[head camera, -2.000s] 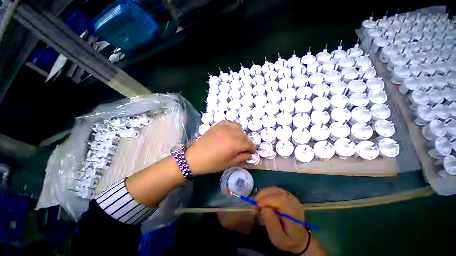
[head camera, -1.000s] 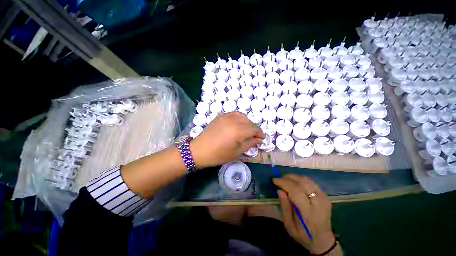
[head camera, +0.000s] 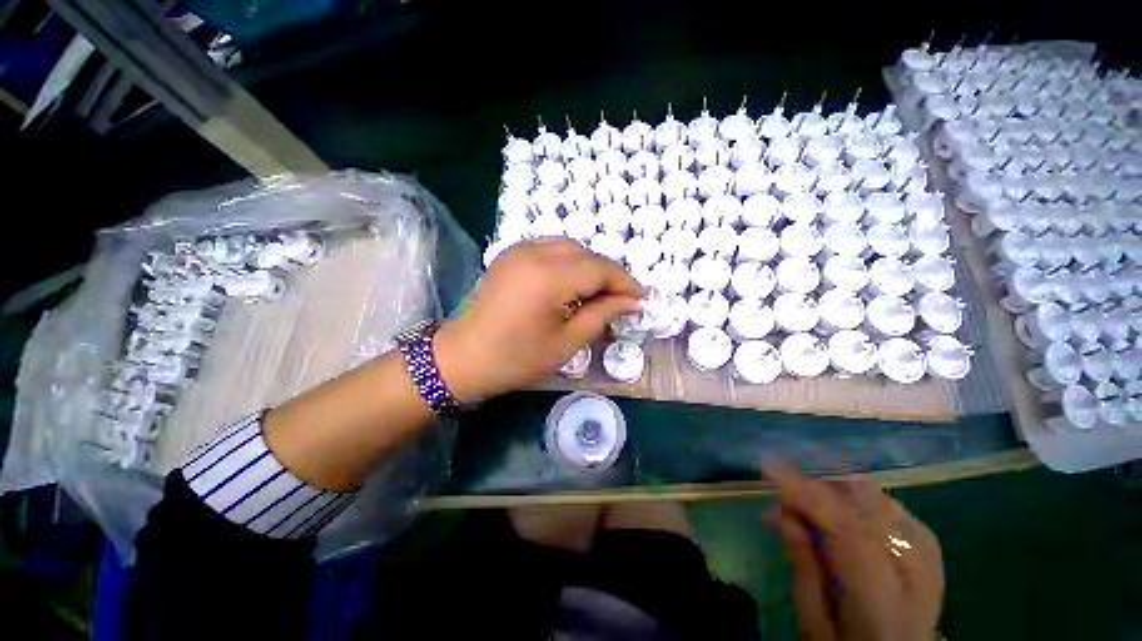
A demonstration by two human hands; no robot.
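Observation:
White plastic parts [head camera: 755, 314] with thin upright pins stand in rows on a corrugated cardboard sheet [head camera: 802, 396]. My left hand [head camera: 532, 313] is over the near left corner of the rows, thumb and forefinger pinched on a white part [head camera: 631, 326]. Below it a gap shows in the front row, between two standing parts. My right hand [head camera: 858, 551] is blurred at the lower right, beyond the bench edge, its fingers curled. The brush cannot be made out in it. A round clear tub [head camera: 586, 431] with white contents stands at the bench edge.
At left, a box lined with clear plastic [head camera: 420, 251] holds more white parts [head camera: 163, 344] on cardboard. A second sheet packed with parts [head camera: 1052, 213] lies at far right. A pale metal frame bar [head camera: 188, 94] crosses the upper left. The pale bench edge [head camera: 701, 491] runs in front.
My right hand has moved from the tub to the front row, then back right and down. A front-row part has left its place at my left hand. The view has shifted slightly.

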